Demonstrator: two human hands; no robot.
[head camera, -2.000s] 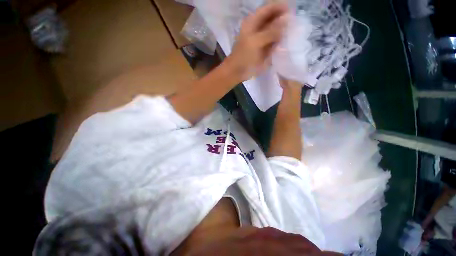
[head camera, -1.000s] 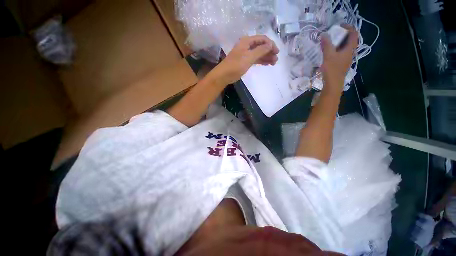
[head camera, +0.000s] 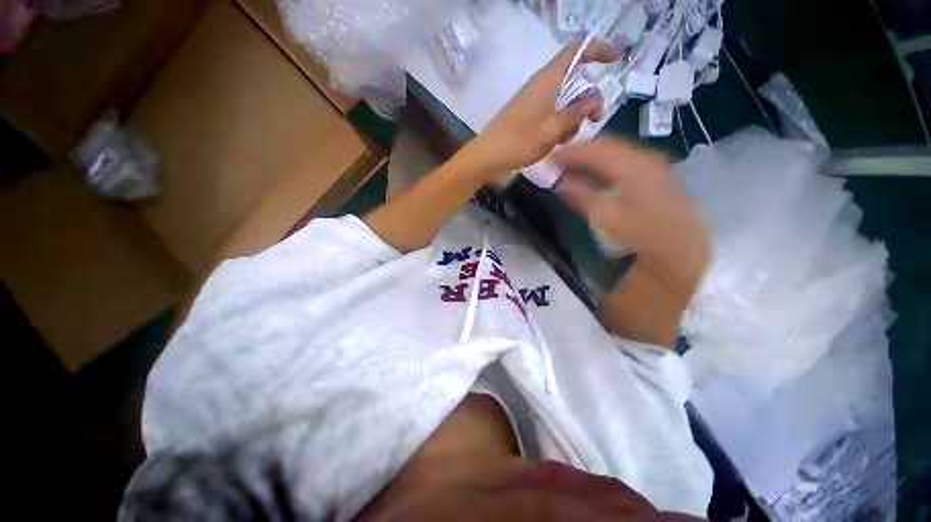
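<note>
My left hand (head camera: 546, 112) is at the upper middle, its fingers closed on a looped thin white cord (head camera: 575, 86). Whether an adapter block hangs on it is hidden by the fingers. My right hand (head camera: 638, 204) is blurred, just right of and below the left one, with its fingers bent. Whether it holds anything I cannot tell. A pile of white adapters (head camera: 675, 82) with tangled cords lies beyond my hands at the top. A large fanned stack of cloudy poly bags (head camera: 786, 265) lies to the right.
An open brown carton (head camera: 240, 122) is at the left, with a crinkled clear bundle (head camera: 117, 158) in it. Shiny bagged adapters (head camera: 352, 46) lie at the top, beside white paper (head camera: 500, 51). The dark table edge (head camera: 551, 229) runs close to my body. More crinkled bags (head camera: 842, 474) lie at the lower right.
My left hand now holds the looped cord. My right hand, which held a white adapter over the pile, has come down towards my body. The view has shifted, showing more at the lower right.
</note>
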